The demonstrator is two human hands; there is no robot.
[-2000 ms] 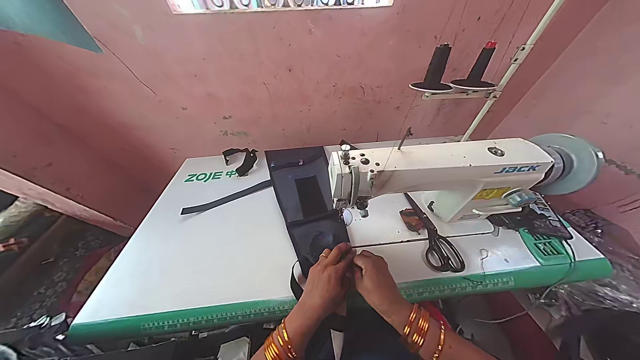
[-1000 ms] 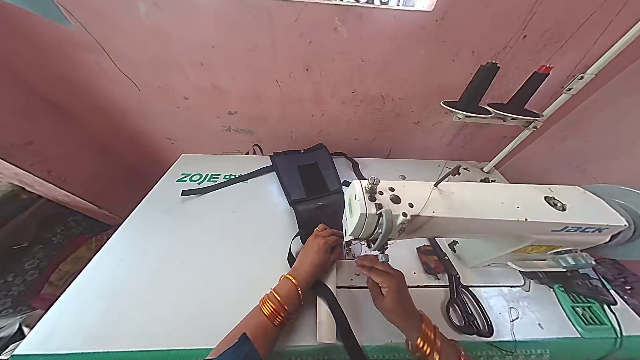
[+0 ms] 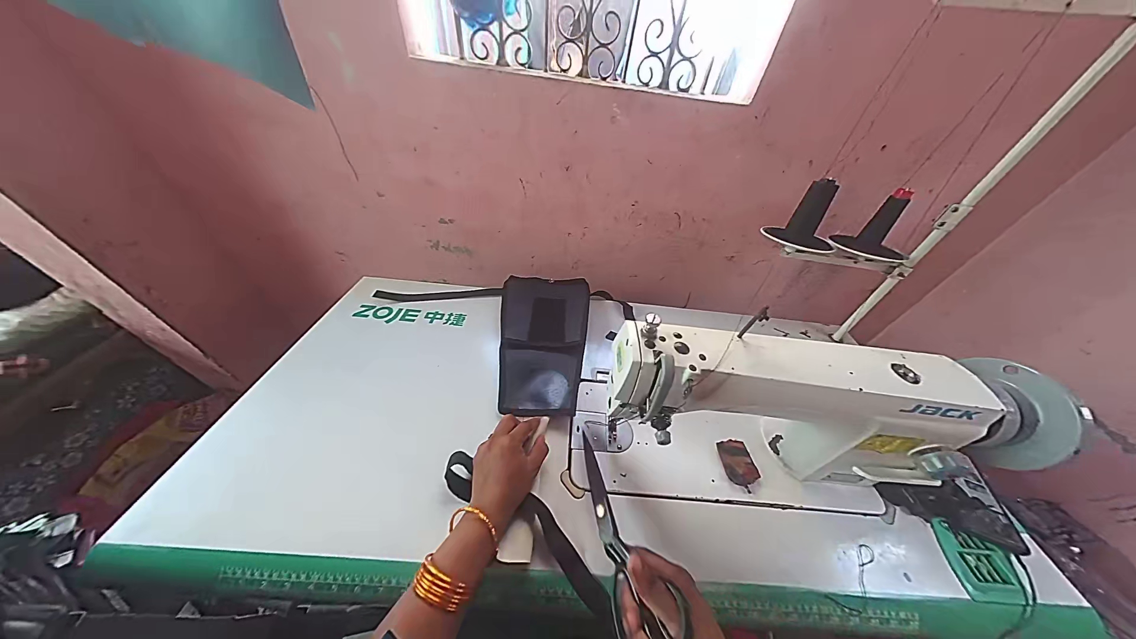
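Note:
A dark fabric piece with a square patch point(image 3: 543, 377) lies on the white sewing table, left of the needle area of the sewing machine point(image 3: 799, 382). At its near edge my left hand point(image 3: 510, 461) grips a pale strip point(image 3: 516, 543) that runs back under the wrist. A black strap point(image 3: 566, 555) loops beside and beneath that wrist. My right hand point(image 3: 661, 590) holds black-handled fabric scissors point(image 3: 602, 510) by the handles, their blades pointing at the needle plate point(image 3: 603, 433). The blades look closed and touch no fabric.
A dark reddish scrap point(image 3: 737, 463) rests on the machine bed. Two cones of black thread point(image 3: 812, 213) stand on a rack behind. A green tray point(image 3: 981, 559) with a dark object is at the right. Behind the table rises a pink wall point(image 3: 568, 204) with a grilled window.
My right hand has picked up the scissors that lay on the machine bed. The fabric piece now lies farther left of the needle area, with my left hand at its near edge. The view has shifted.

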